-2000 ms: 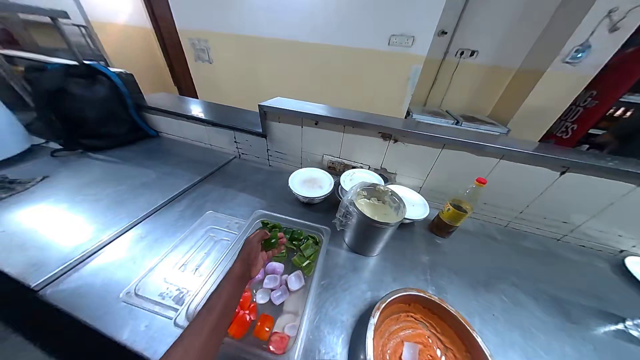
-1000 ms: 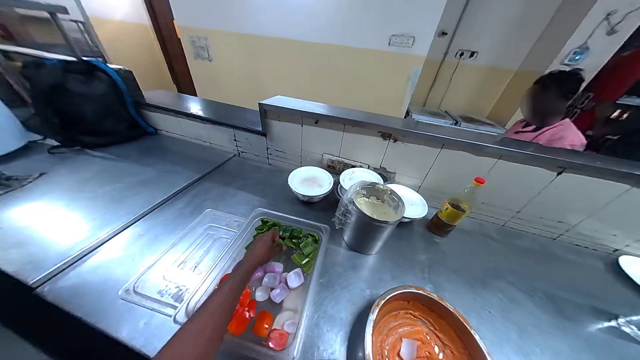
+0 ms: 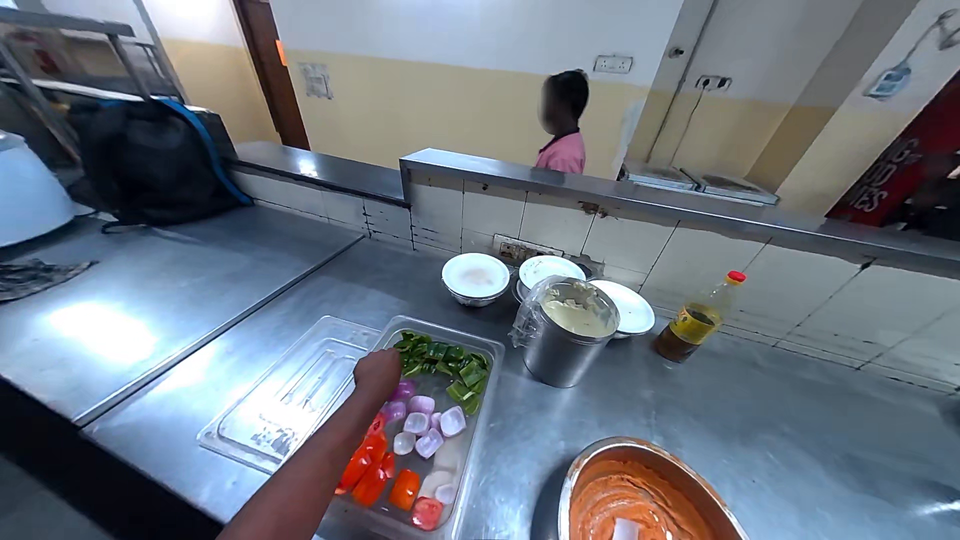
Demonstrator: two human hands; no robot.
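My left hand (image 3: pixel 379 371) is curled above the left side of a clear plastic tray (image 3: pixel 491 390), next to cut green capsicum (image 3: pixel 442 360). Its fingers face away from the camera, so any piece in them is hidden. Pink onion pieces (image 3: pixel 427 424) lie mid-tray, with red capsicum pieces (image 3: pixel 367 469) and a tomato piece (image 3: pixel 427 514) nearer the camera. At the bottom right, a steel bowl (image 3: pixel 660 450) holds orange marinade (image 3: pixel 637 499) with a pale piece in it. My right hand is out of view.
A clear lid (image 3: pixel 300 397) lies left of the tray. Beyond stand white-topped bowls (image 3: pixel 475 276), a steel container of pale paste (image 3: pixel 566 360) with plastic film, and a red-capped bottle (image 3: pixel 694 322). A black bag (image 3: pixel 150 165) sits far left. A person (image 3: pixel 562 127) is behind the ledge.
My left hand has moved from the green capsicum to the tray's left side. The person behind the ledge, absent in the oldest frame, has moved from the right toward the middle.
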